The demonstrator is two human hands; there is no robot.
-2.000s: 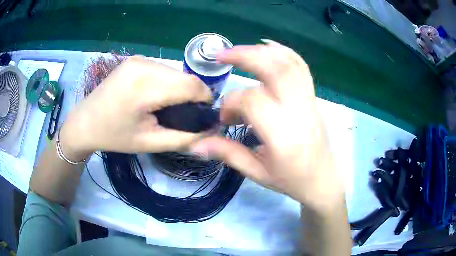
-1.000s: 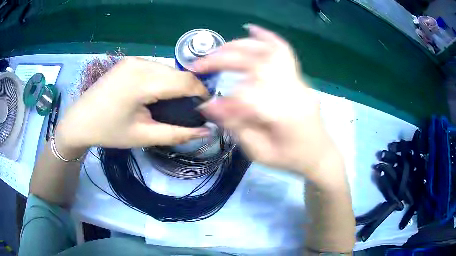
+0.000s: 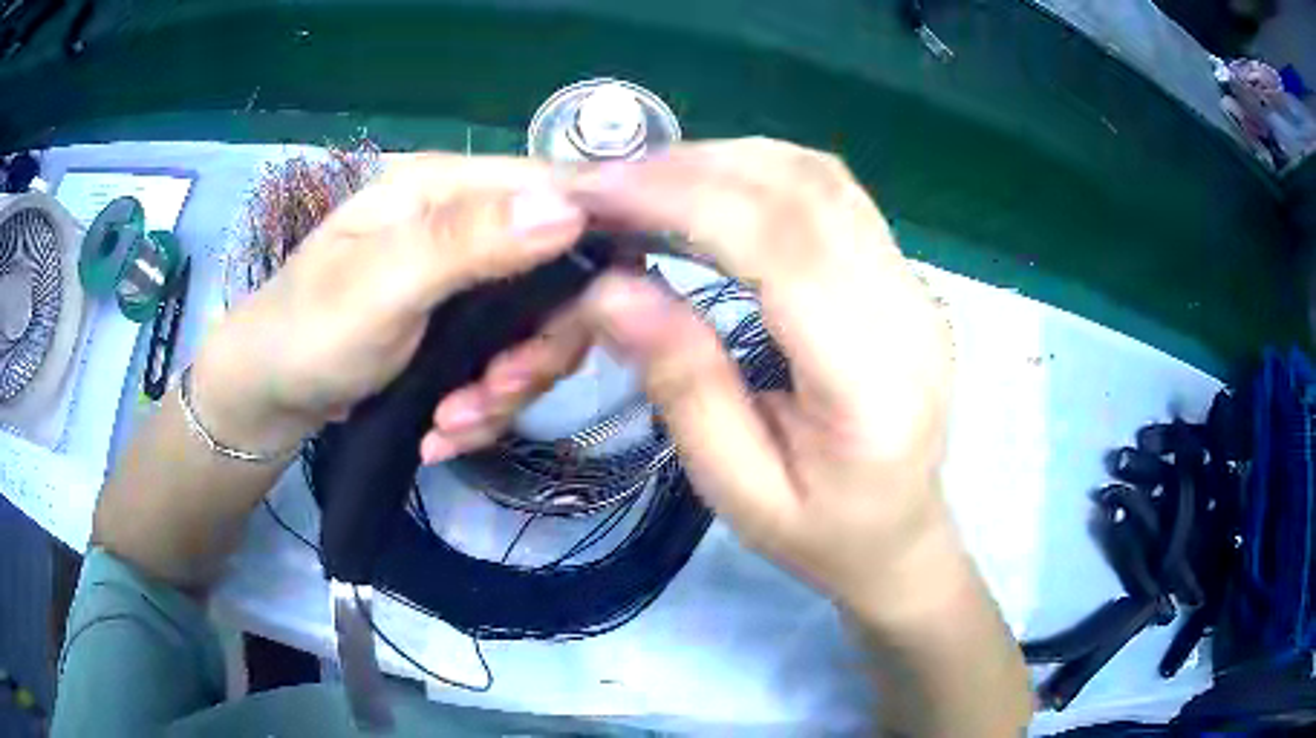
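Note:
My left hand (image 3: 368, 281) is closed around a curved black headband sleeve (image 3: 378, 461), held above the bench. A flat silvery metal strip (image 3: 355, 652) sticks out of its lower end, with a thin black wire looping beside it. My right hand (image 3: 830, 361) is at the sleeve's upper end, thumb and fingers around the tip. It is blurred, and its grip cannot be made out. Below the hands lie a thick black wire hank (image 3: 541, 603) and, inside it, a ring of curved metal bands (image 3: 556, 483), partly hidden.
A silver-topped can (image 3: 609, 121) stands behind my hands. Frayed copper wire ends (image 3: 296, 202) lie at the back left. At the left are a round fan (image 3: 26, 296), a green spool (image 3: 133, 263) and a slim black tool (image 3: 165, 339). Black sleeves (image 3: 1176, 526) lie beside a blue bin (image 3: 1282, 505) at the right.
The black sleeve now shows at full length, angled down to the left, with the metal strip and wire visible at its lower end. My right hand has moved down around the upper end.

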